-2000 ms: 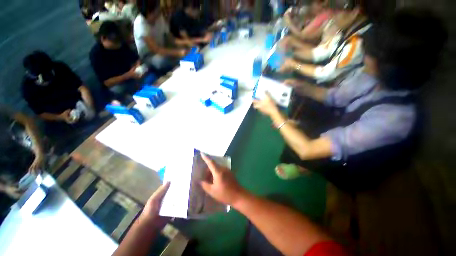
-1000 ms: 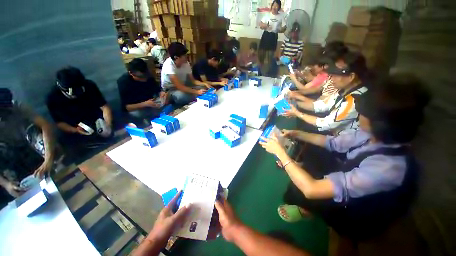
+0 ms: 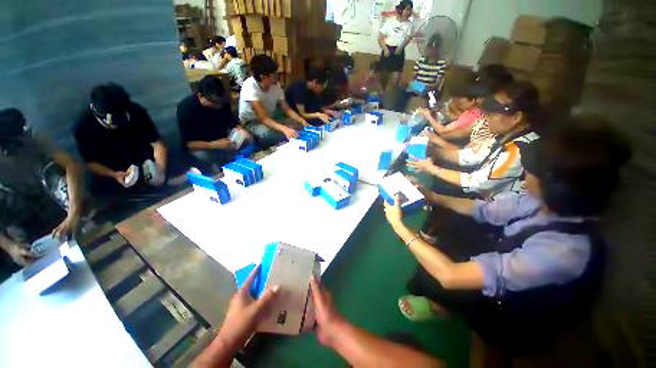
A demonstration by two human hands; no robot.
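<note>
A blue-and-white retail carton [image 3: 293, 287] is held upright between my hands, its printed white face towards me and a blue side at its left. My left hand [image 3: 248, 310] grips its left edge, thumb on the white face. My right hand [image 3: 324, 307] holds its right edge; the fingers behind the carton are hidden. A small blue piece [image 3: 246, 276] shows just left of the carton, partly behind my left hand; I cannot tell whether it is a flap or another carton.
The white tabletop [image 3: 266, 223] bears blue cartons [image 3: 336, 188] in the middle and more cartons [image 3: 243, 172] along its left edge. A neighbour [image 3: 503, 215] at right holds a carton [image 3: 403, 192]. Wooden pallets [image 3: 144, 309] lie at left beside another white table [image 3: 72, 323]. Seated people line both sides.
The carton has turned so that its blue side shows at the left. Both hands stay on its edges. The neighbour's carton at right has turned, showing a white face.
</note>
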